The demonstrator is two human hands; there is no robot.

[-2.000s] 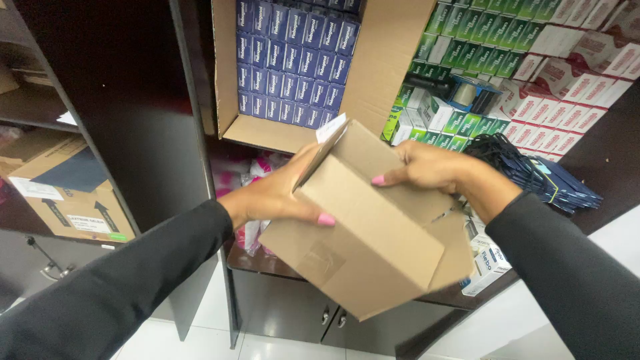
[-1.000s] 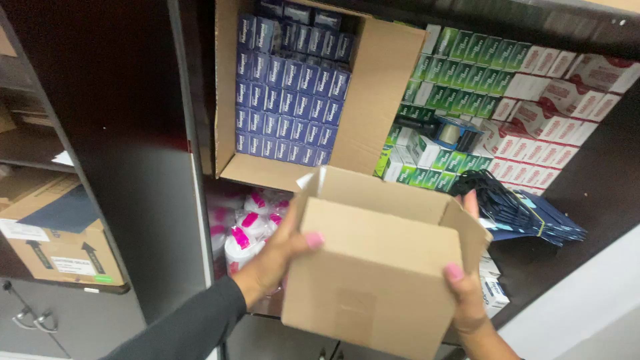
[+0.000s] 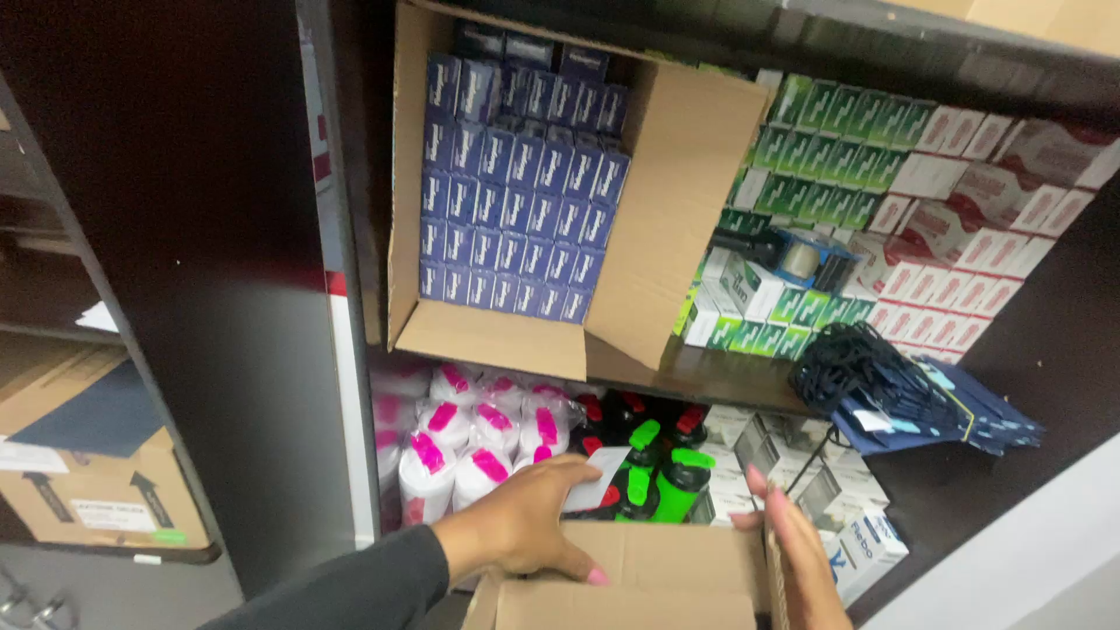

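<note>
An open cardboard box [image 3: 647,560] is between my hands at the bottom of the view, its lower part cut off by the frame. My left hand [image 3: 534,516] grips its left side, thumb over the edge, and a white paper [image 3: 595,477] shows at the fingertips. On the right edge of the box, my right hand [image 3: 801,551] is closed around the cardboard. Just beyond the box, on the lower shelf, stand white bottles with pink lids [image 3: 437,455], shaker bottles with green lids [image 3: 687,477] and small white cartons [image 3: 866,551].
A large open carton [image 3: 490,337] holds rows of small blue boxes [image 3: 516,219] on the upper shelf. Beside it are stacked green boxes [image 3: 814,192], red-and-white boxes [image 3: 945,297] and a bundle of dark blue lanyards or pouches [image 3: 945,411]. A dark cabinet door [image 3: 201,262] stands left; another carton [image 3: 114,490] lies beyond.
The box in my hands has been turned and moved lower in the view. More of the bottles on the lower shelf shows. The view has shifted.
</note>
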